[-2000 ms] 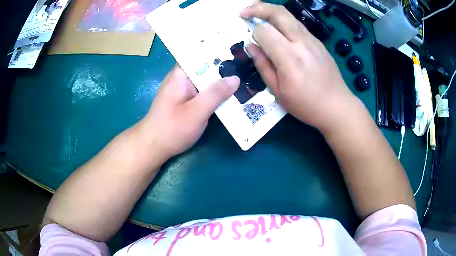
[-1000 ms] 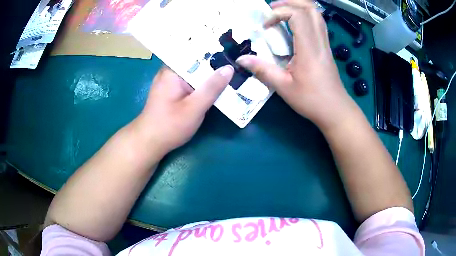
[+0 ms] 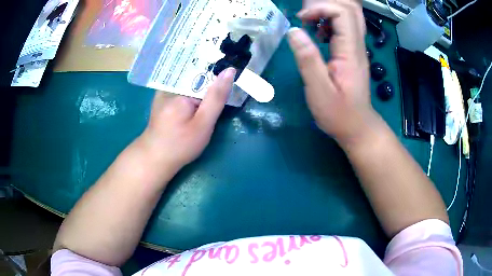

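My left hand [image 3: 186, 121] grips the lower left part of a white printed retail card package [image 3: 180, 40], thumb on top and fingers underneath. A black phone clamp mount [image 3: 236, 53] lies at the card's middle, by my left thumb tip. A white rounded strip [image 3: 255, 86] sticks out past the card's lower right edge. My right hand [image 3: 337, 81] is off the card to the right, fingers bent and apart, slightly blurred. Some dark and red detail shows behind its fingers; I cannot tell what it is.
Another card package [image 3: 46, 32] lies at upper left beside a brown cardboard sheet [image 3: 97, 62] with a pinkish plastic bag [image 3: 123, 21]. Black round knobs [image 3: 385, 90], a flat black case [image 3: 419, 97], a white cable [image 3: 431, 156] and a translucent bottle [image 3: 419, 29] are at right.
The card has turned and tilted, and its lower edge is higher. The white strip now shows below the black clamp. My right hand has moved off the card to the right.
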